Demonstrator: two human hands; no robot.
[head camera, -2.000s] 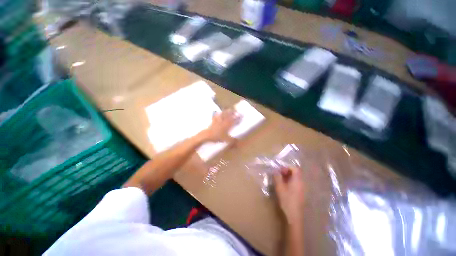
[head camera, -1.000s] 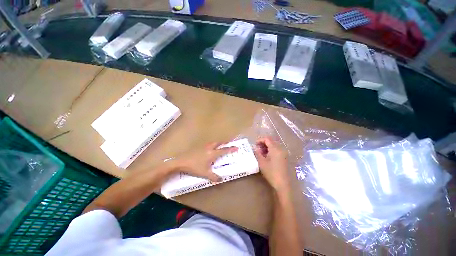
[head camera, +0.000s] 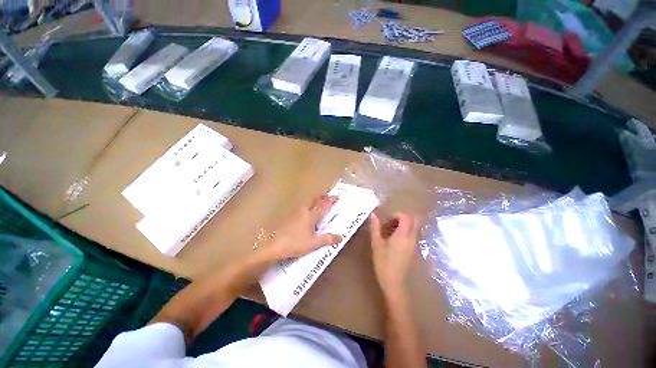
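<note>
A long white product box (head camera: 316, 248) lies slanted on the brown cardboard bench cover (head camera: 288, 158) near its front edge. My left hand (head camera: 306, 228) grips it from above, thumb and fingers spread across it. A thin clear plastic bag (head camera: 380, 171) lies at the box's far end; how far it covers the box is unclear. My right hand (head camera: 394, 241) is beside the box's far right corner, fingers curled; whether it pinches the bag is unclear. Unbagged white boxes (head camera: 190, 187) lie together at left. A glossy stack of poly bags (head camera: 529, 255) lies at right.
Several bagged boxes (head camera: 386, 90) lie on the dark green conveyor belt (head camera: 230, 108) beyond the bench. A green plastic crate (head camera: 79, 305) stands at lower left. Across the belt are a blue-and-white box (head camera: 254, 13), loose grey-white sticks (head camera: 406, 31) and red items (head camera: 550, 47).
Two seconds ago my right hand held a clear bag apart from the boxes. Since one second ago, the box under my left hand has turned more steeply, its near end closer to me.
</note>
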